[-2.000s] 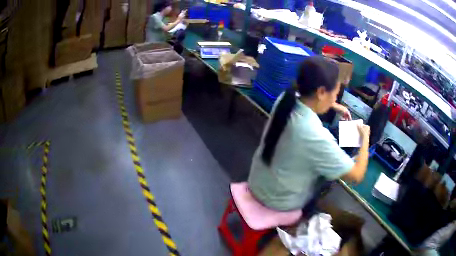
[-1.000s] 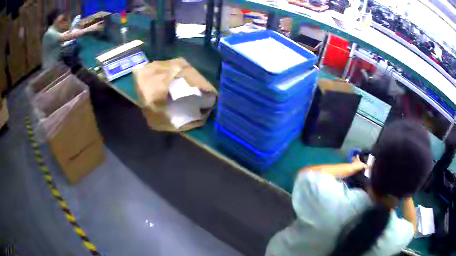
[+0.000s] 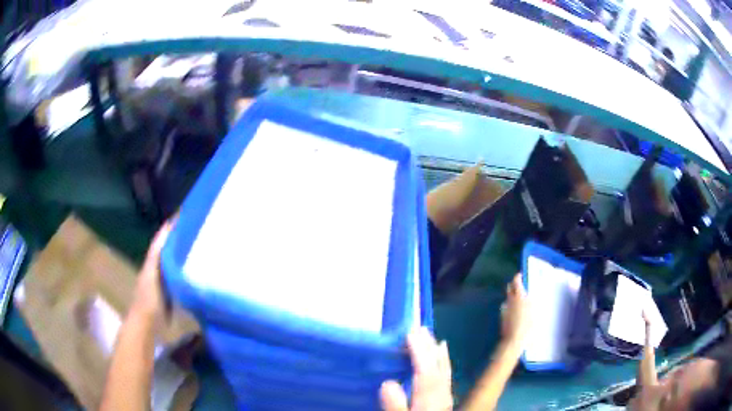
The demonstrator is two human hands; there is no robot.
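A stack of blue trays (image 3: 281,365) stands right in front of me. The top blue tray (image 3: 293,321) has a white sheet (image 3: 297,225) lying flat in it. My left hand (image 3: 152,277) holds its left side, with the fingertips partly hidden at the rim. My right hand (image 3: 421,373) grips the front right corner, cut off by the bottom edge of the picture. How many trays are held cannot be told.
Brown paper packaging (image 3: 76,289) lies at the left. At the right, another person's hand (image 3: 514,313) touches a smaller-looking blue tray (image 3: 526,353) with white lining, beside black items. Open cartons (image 3: 469,197) stand behind. A long white-topped shelf (image 3: 321,28) crosses above.
The view has moved up close to the tray stack and turned towards the bench. Both my hands have come into view at the top tray. The seated person now shows only at the lower right.
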